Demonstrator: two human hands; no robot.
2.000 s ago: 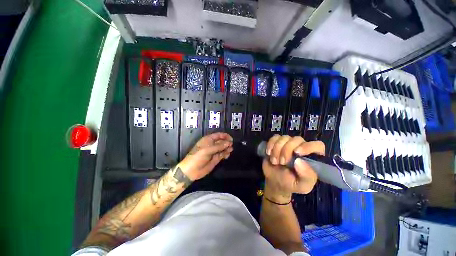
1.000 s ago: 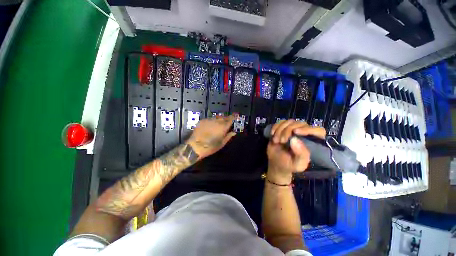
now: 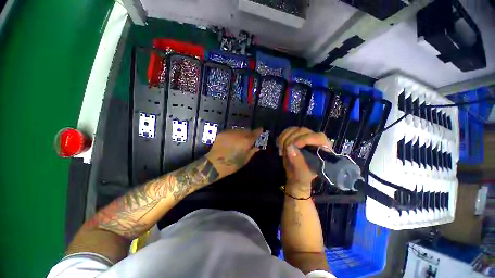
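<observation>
Black housings (image 3: pixel 150 157) stand side by side across the bench, most with a small silver metal plate (image 3: pixel 179 131) showing. My left hand (image 3: pixel 230 149) reaches in from the lower left. Its fingertips are at the left edge of another metal plate (image 3: pixel 262 140) on a middle housing; whether they pinch anything is hidden. My right hand (image 3: pixel 297 155) is closed around the grey-black electric screwdriver (image 3: pixel 343 172), just right of that plate. The screwdriver's rear end points right and toward me. Its tip is hidden by my fingers.
Red (image 3: pixel 157 68) and blue (image 3: pixel 268 65) bins of small screws sit behind the housings. A white tray (image 3: pixel 386 213) with black blade-shaped parts is at right, a blue crate (image 3: pixel 374 247) below. A green belt (image 3: pixel 40 179) and red round container (image 3: pixel 71 142) are at left. The cord crosses the tray.
My left hand has moved up from below the plates to the middle plate. My right hand has brought the screwdriver up and left, closer to it. The camera view has shifted and tilted.
</observation>
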